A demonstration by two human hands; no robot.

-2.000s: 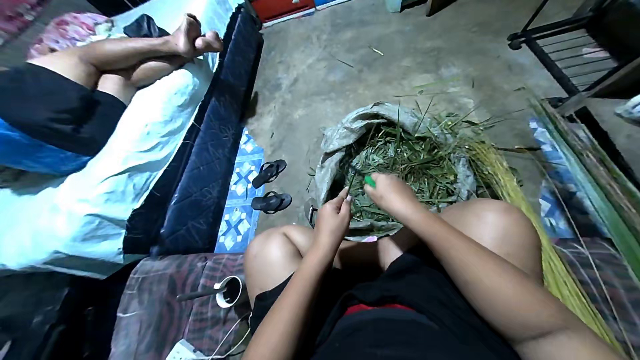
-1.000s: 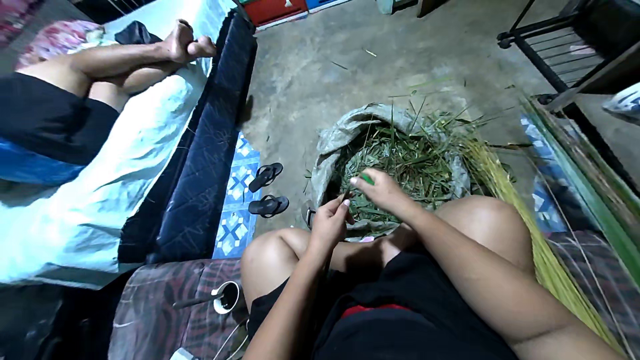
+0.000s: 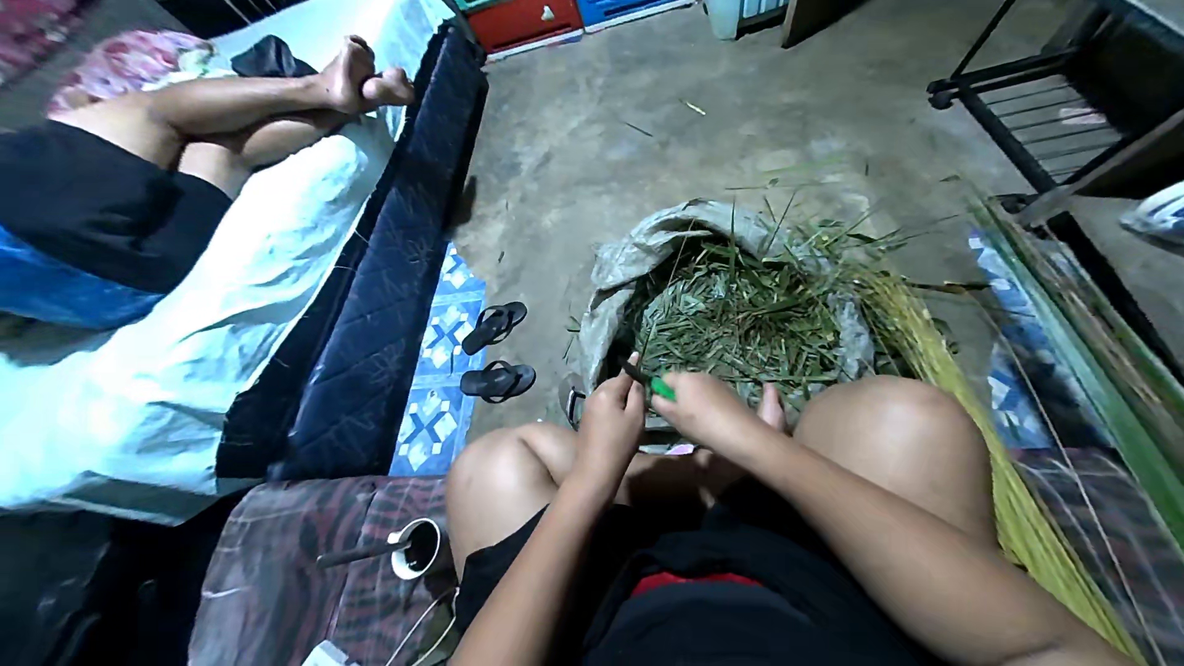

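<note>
My right hand (image 3: 703, 402) is closed around the green handle of a small knife (image 3: 662, 388), its dark blade pointing up and left. My left hand (image 3: 614, 412) is just left of the blade, fingers pinched; a thin strand seems to rise from them, too fine to tell clearly. Beyond both hands, between my knees, a grey-white sack (image 3: 638, 250) with a rolled rim holds cut green leaf scraps (image 3: 740, 319). Long yellow-green strips (image 3: 980, 462) lie by my right knee, running from the sack's right side toward the lower right.
A white cup (image 3: 403, 555) of dark liquid, with a handle sticking out, stands on the plaid seat cover (image 3: 287, 555) at left. Flip-flops (image 3: 498, 381) lie on the floor. Another person's legs (image 3: 240, 116) rest on a bed (image 3: 268, 277). Long green leaves (image 3: 1091, 333) and a black metal rack (image 3: 1036, 120) are at right.
The knife in my right hand has shifted slightly down from its place at my left fingertips, and its dark blade shows more plainly. The sack and strips stay in place.
</note>
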